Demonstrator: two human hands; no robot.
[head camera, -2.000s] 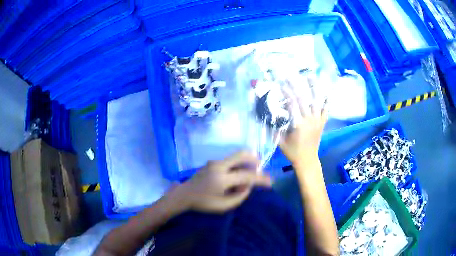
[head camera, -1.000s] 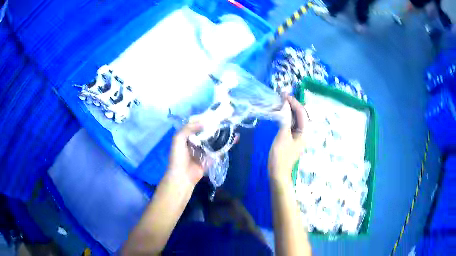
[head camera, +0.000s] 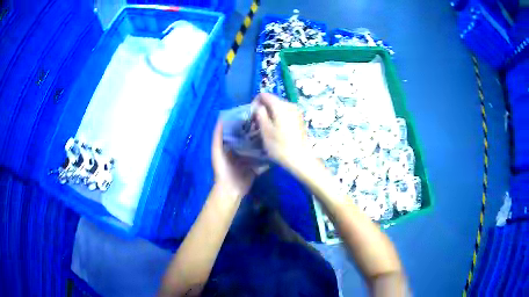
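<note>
A bagged assembly in clear film is held between my two hands, left of the green crate. My left hand holds it from the left and below. My right hand grips the film at its upper right side, fingers bent. The hands and the piece are blurred, so the film's folds are hard to tell. The green plastic crate holds rows of bagged assemblies on a white liner.
The large blue work crate at left holds several loose assemblies and a white bundle. Blue crates of loose assemblies lie behind the green crate. Stacked blue crates stand at far left. Yellow-and-black tape marks the floor.
The view has turned right, towards the green crate. The piece, first over the work crate, is now held beside the green crate. My hands have come closer together around the bagged piece.
</note>
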